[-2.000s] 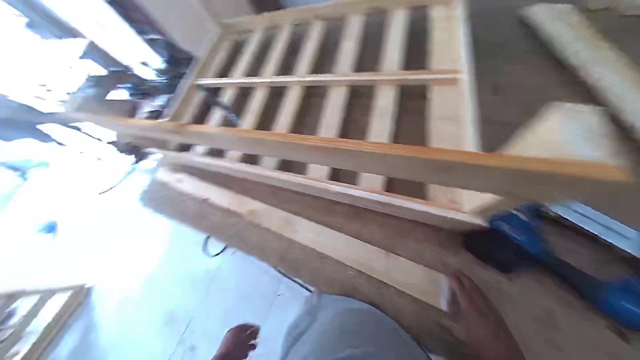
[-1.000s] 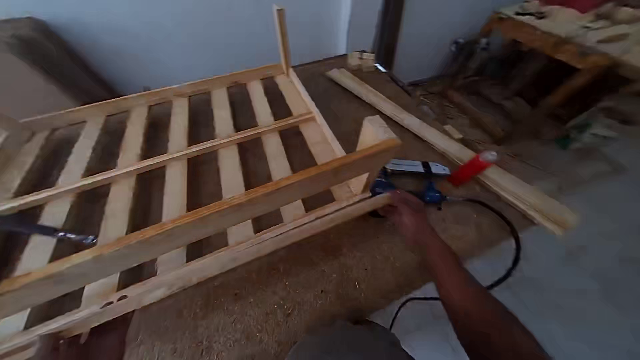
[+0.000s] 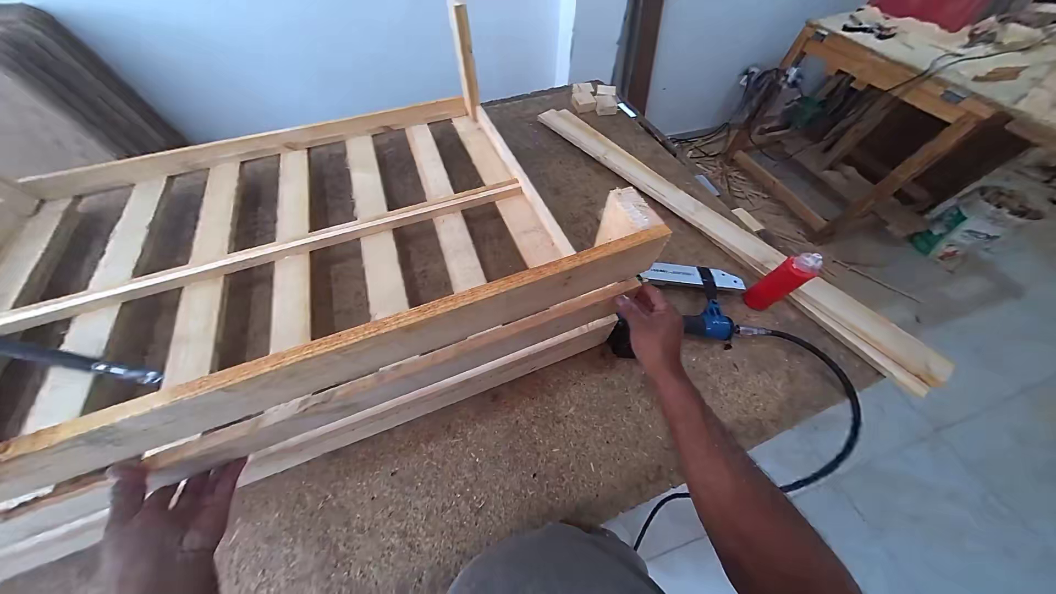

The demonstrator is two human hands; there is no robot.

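A slatted wooden frame [image 3: 371,223] lies on a particle-board worktop, its near rail [image 3: 346,351] topped by an orange-tinted edge. Just below that rail runs a long thin wooden strip [image 3: 429,356], which both my hands hold against the frame's near side. My right hand [image 3: 654,326] grips the strip's right end between thumb and fingers. Lower left, my left hand [image 3: 169,516] supports the strip from below, its fingertips at the wood. Beside my right hand lies a blue air nailer [image 3: 711,323] with a black hose. A red bottle [image 3: 780,280] rests right of it.
Loose boards [image 3: 742,247] lie on the worktop [image 3: 495,462] at the right, with small wood blocks [image 3: 594,99] behind. A metal-tipped tool [image 3: 82,363] crosses the slats. A black hose [image 3: 854,412] loops over the edge. A cluttered wooden bench [image 3: 899,74] stands at the back right.
Two seconds ago a board lay on the worktop before the frame, my right hand at its end. Now both hands hold a strip up against the near rail. The view has swung strongly right.
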